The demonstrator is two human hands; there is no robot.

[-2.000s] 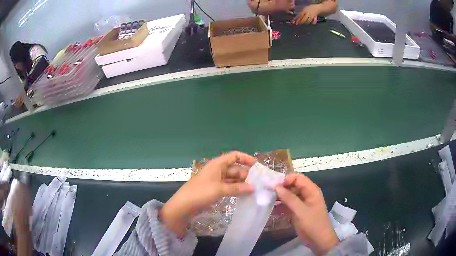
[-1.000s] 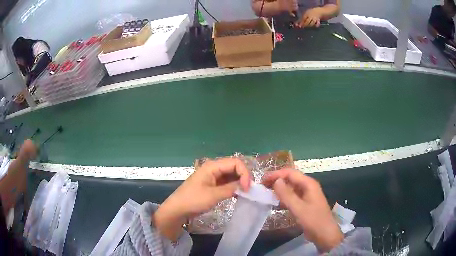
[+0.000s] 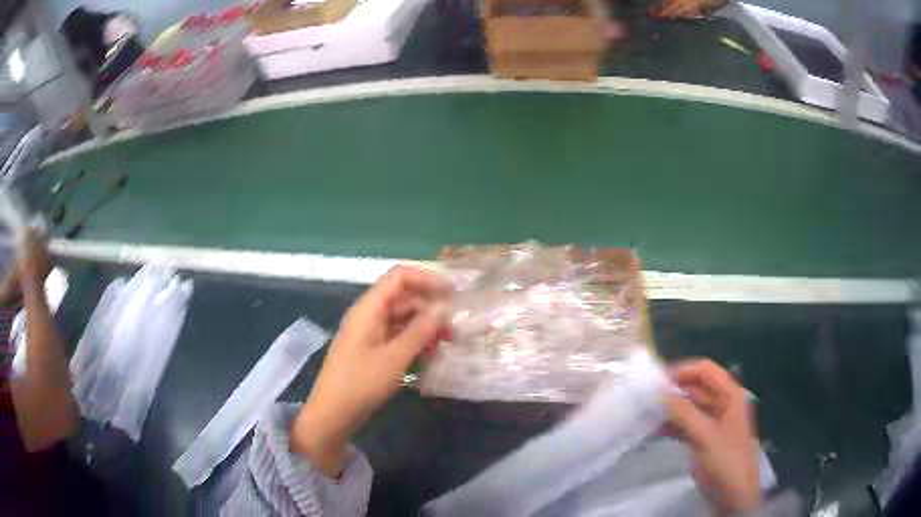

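Note:
My right hand (image 3: 712, 424) holds the upper end of a long milky-white sleeve (image 3: 566, 449) at the lower right of the parts carton; the sleeve slants down to the left and is blurred. My left hand (image 3: 379, 348) is at the carton's left edge with thumb and fingers close together; whether a small piece is between them cannot be told. The shallow open carton (image 3: 535, 328) is full of glittering clear pieces and lies in front of me. Another white sleeve (image 3: 252, 404) lies left of my left sleeve cuff.
A pile of sleeves (image 3: 131, 343) lies at the left, beside another person's arm (image 3: 42, 353). Behind the white-edged bench runs the green belt (image 3: 505, 167), with thin dark tools (image 3: 99, 205) at its left. Across it stand a brown carton (image 3: 542, 42), clear trays (image 3: 187, 76) and a white tray (image 3: 808, 61).
My hands have moved apart. My left hand has let go of the sleeve; my right hand has carried it right and down. The view has shifted downward. The other person's arm at left has moved.

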